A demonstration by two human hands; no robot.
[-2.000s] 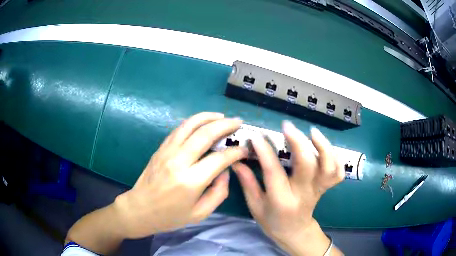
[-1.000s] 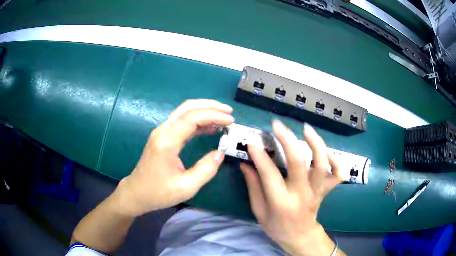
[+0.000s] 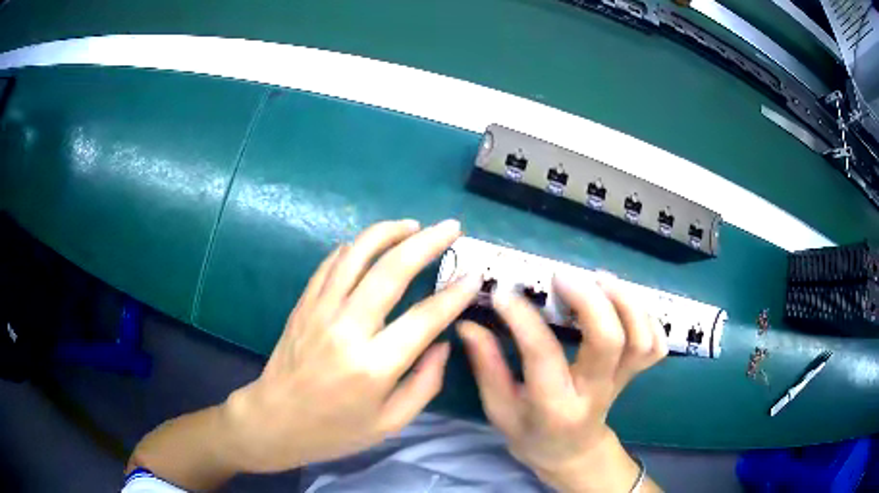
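Observation:
A long pale housing [image 3: 602, 300] with a row of dark openings lies nearest me on the green bench, bright under glare. My left hand [image 3: 357, 337] is at its left end, with the index fingertip at the first opening. My right hand [image 3: 564, 371] lies over the middle and front side, fingers spread on the housing and a fingertip near the first openings. Fingers hide some middle openings. Any small part at my fingertips is too hidden and blurred to tell. A second, browner housing [image 3: 617, 183] with six openings lies just beyond, parallel to the first.
Small copper-coloured parts [image 3: 759, 362] lie in two clusters at right, beside a slim white tool [image 3: 800, 383] with a dark tip. Black stacked housings [image 3: 837, 287] stand at far right. A white stripe [image 3: 289, 69] crosses beyond the near green surface. A metal rail [image 3: 742, 60] runs at upper right.
My left hand has moved from being held apart at the housing's end to touching the first opening. The whole scene, both housings included, has shifted slightly right in the picture.

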